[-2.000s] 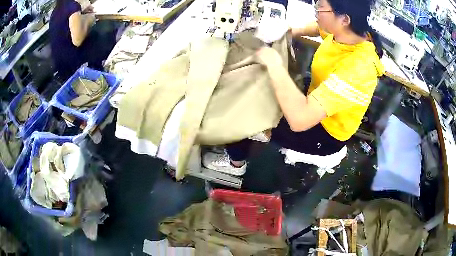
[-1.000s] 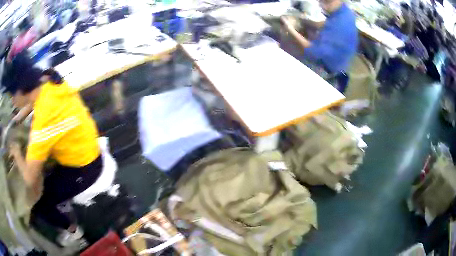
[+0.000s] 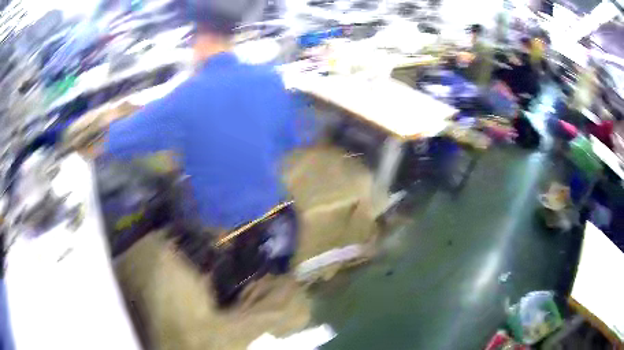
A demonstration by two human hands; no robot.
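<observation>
Neither of my hands is in the picture. The view is badly blurred. Nearest in front are khaki garments (image 3: 328, 205) heaped around a seated person in a blue top, on both sides and low down. More khaki cloth (image 3: 171, 294) hangs beside a white table (image 3: 61, 273) at the left. A pale strip or edge (image 3: 332, 261) shows on the khaki heap. A white piece (image 3: 294, 338) lies at the bottom edge; I cannot tell what it is.
The person in blue (image 3: 229, 137) sits with the back to me. Another white table (image 3: 383, 102) stands beyond. A dark green floor aisle (image 3: 431, 273) runs at the right. A pale green container (image 3: 535, 316) and a white table corner (image 3: 602, 273) are at the lower right.
The view has swung to the right. The person in yellow, the red crate and the wooden stool have left the picture. The person in blue now appears larger and nearer the left-centre.
</observation>
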